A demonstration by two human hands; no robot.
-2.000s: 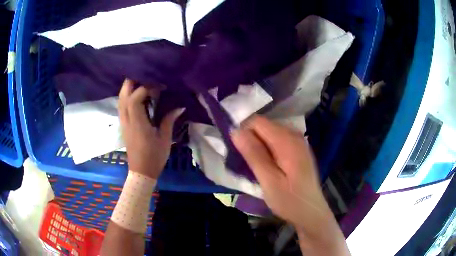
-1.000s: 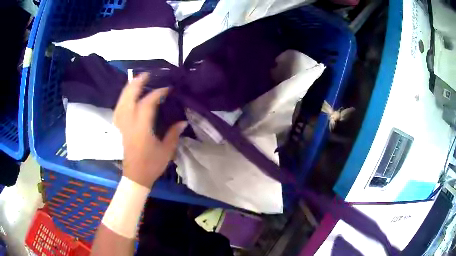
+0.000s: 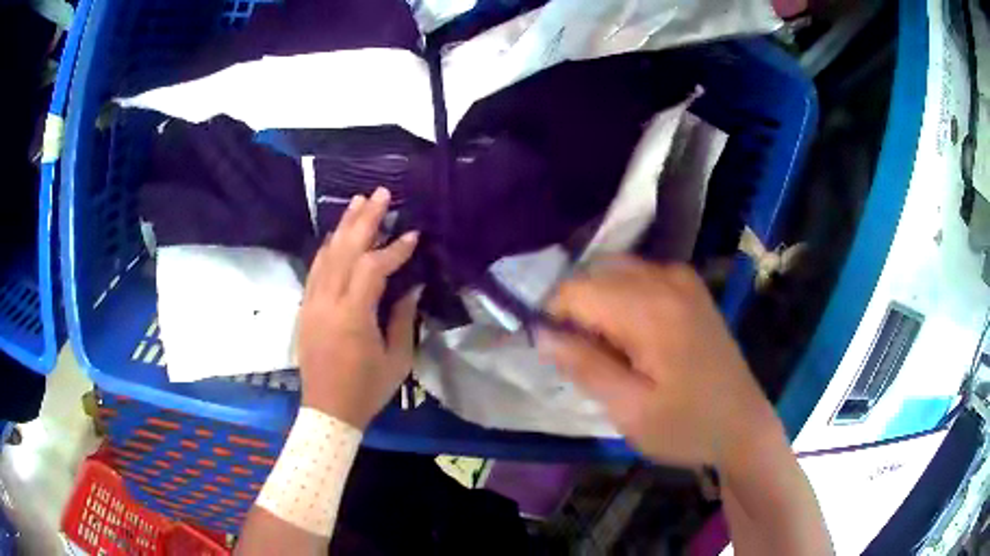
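Note:
Part-sewn purple cut pieces [image 3: 543, 152] with white areas [image 3: 233, 310] lie spread in a blue plastic crate [image 3: 185, 393]. My left hand [image 3: 358, 304] rests on the pieces near the crate's middle, palm down, fingers apart, a dotted pale band on its wrist. My right hand [image 3: 651, 353], slightly blurred, is closed on the end of a narrow purple strip [image 3: 502, 295] at the right of the pieces. The strip runs up-left from it to the middle of the pieces.
The white sewing machine table [image 3: 868, 434] with a blue edge and dark inset is at the right. A pale tie [image 3: 769, 258] is knotted on the crate's right rim. A red basket [image 3: 114, 510] is at the lower left. Another blue crate [image 3: 24, 315] is at the left edge.
My right hand, out of view a second ago, is back over the crate's right side. The strip no longer stretches to the machine table. My left hand has shifted slightly right and lies flatter.

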